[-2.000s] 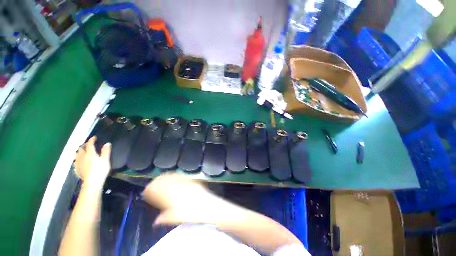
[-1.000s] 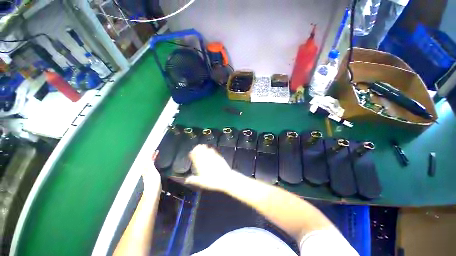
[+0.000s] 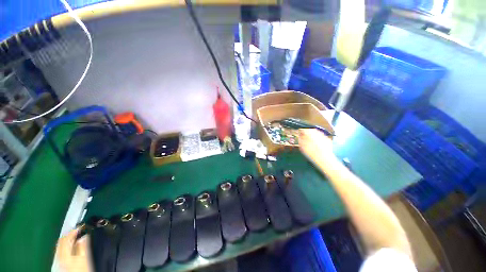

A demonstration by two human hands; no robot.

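Note:
Several black housings [image 3: 183, 234] lie side by side along the bench's front edge, each with a brass collar at its far end. My left hand [image 3: 73, 249] is at the left end of the row, blurred, by the last housing; its grip cannot be made out. My right hand [image 3: 312, 141] is at the near edge of the parts carton [image 3: 296, 110], by the dark electric screwdriver [image 3: 305, 126] and the green-silver metal fittings [image 3: 282, 135]. Its fingertips are blurred, so whether it holds anything is unclear.
A blue fan [image 3: 88, 149] stands at the back left. A small screw box [image 3: 165, 149], a speckled pale tray [image 3: 198, 146] and a red bottle [image 3: 221, 116] stand along the panel. A black cord [image 3: 210, 50] hangs to the carton. Blue crates [image 3: 405, 74] are at the right.
My right hand has moved from over the left part of the row to the carton at the right. My left hand remains at the row's left end. The camera view has shifted and tilted.

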